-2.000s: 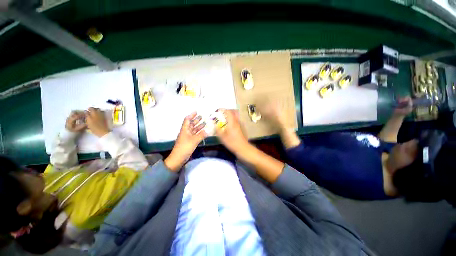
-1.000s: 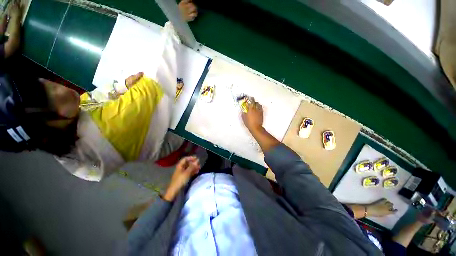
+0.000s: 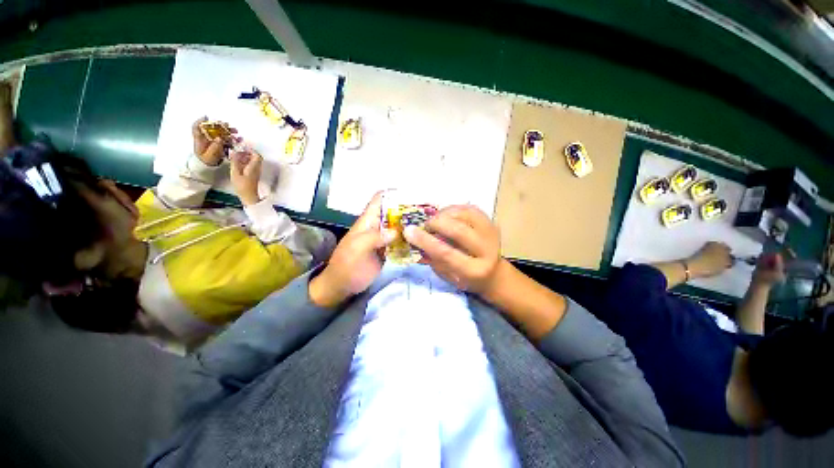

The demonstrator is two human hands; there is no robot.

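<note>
A part-assembled unit [image 3: 400, 219], with a white rim, yellow inside and a dark part, is held between both hands above my lap, at the front edge of the white work mat [image 3: 421, 146]. My left hand [image 3: 358, 251] grips its left side. My right hand [image 3: 462, 245] has its fingertips on the dark part at the unit's right side. The fingers hide much of the unit, and thin details are blurred. Another unit [image 3: 350, 133] lies on the mat's left side.
Two units [image 3: 533, 148] lie on the brown work board [image 3: 567, 215] to the right. The left neighbour [image 3: 219, 238] holds a unit over another mat. The right neighbour's arms [image 3: 704, 260] are near several units [image 3: 677, 215] and a black box [image 3: 777, 203]. A grey post [image 3: 283, 32] stands behind.
My right hand has come back from the mat with the unit that lay there. My left hand, empty a second ago, has joined it. The view has turned, and the left neighbour now faces the mat.
</note>
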